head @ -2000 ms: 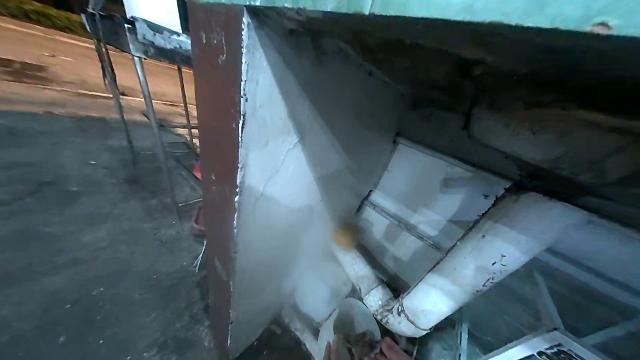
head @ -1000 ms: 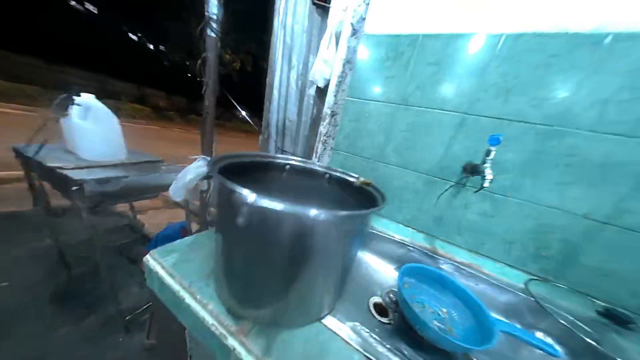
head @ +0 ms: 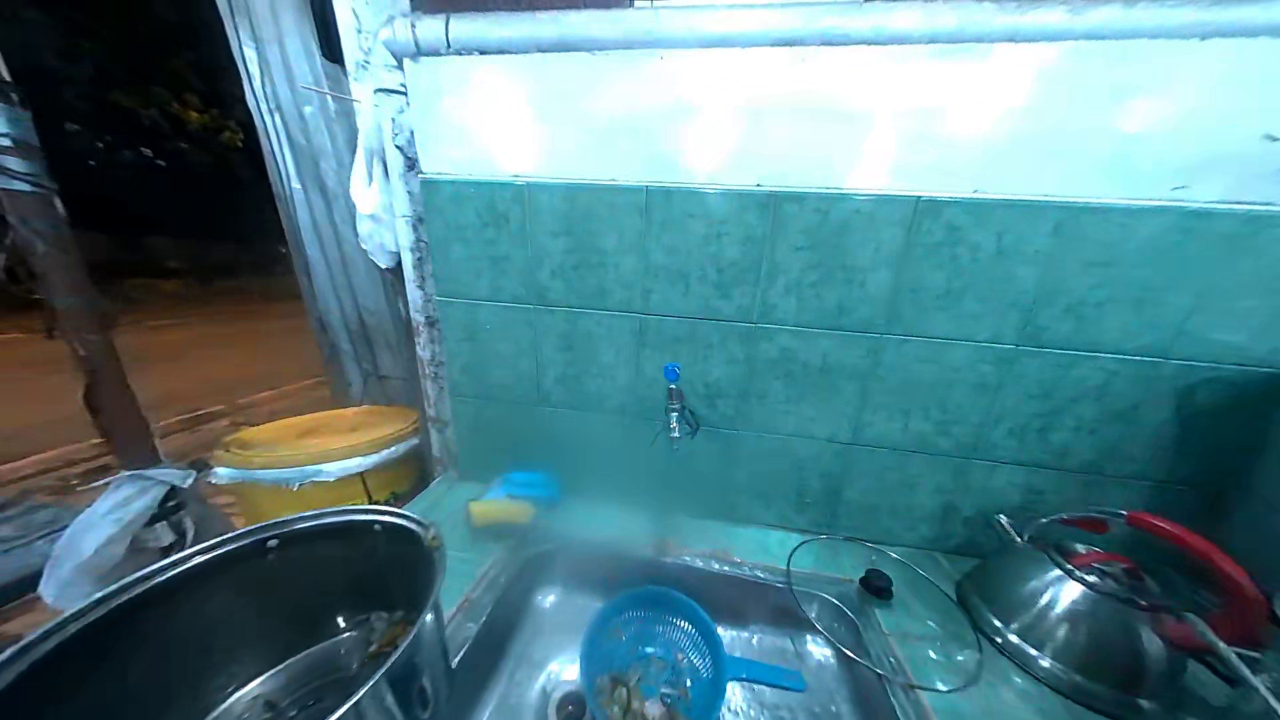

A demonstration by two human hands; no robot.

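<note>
Neither of my hands shows in the head view. A large metal pot (head: 420,640) stands at the lower left, with a clear lid or dish and some scraps visible inside it. In the stainless steel sink (head: 800,640) lies a blue plastic strainer (head: 655,620) with food scraps in it, its handle pointing right, beside the drain (head: 568,703). A glass lid (head: 900,625) with a black knob rests over the sink's right edge. On the back left corner are a yellow sponge (head: 500,513) and a blue object (head: 528,486).
A small tap (head: 675,405) with a blue handle sticks out of the green tiled wall (head: 850,380). At the right stands a steel kettle (head: 1060,610) with a red handle. A yellow lidded bucket (head: 320,480) and a plastic bag (head: 110,545) are on the left.
The view has swung from under the counter up to the sink and wall. The pot, strainer and glass lid also show one second ago; no move of theirs is plain.
</note>
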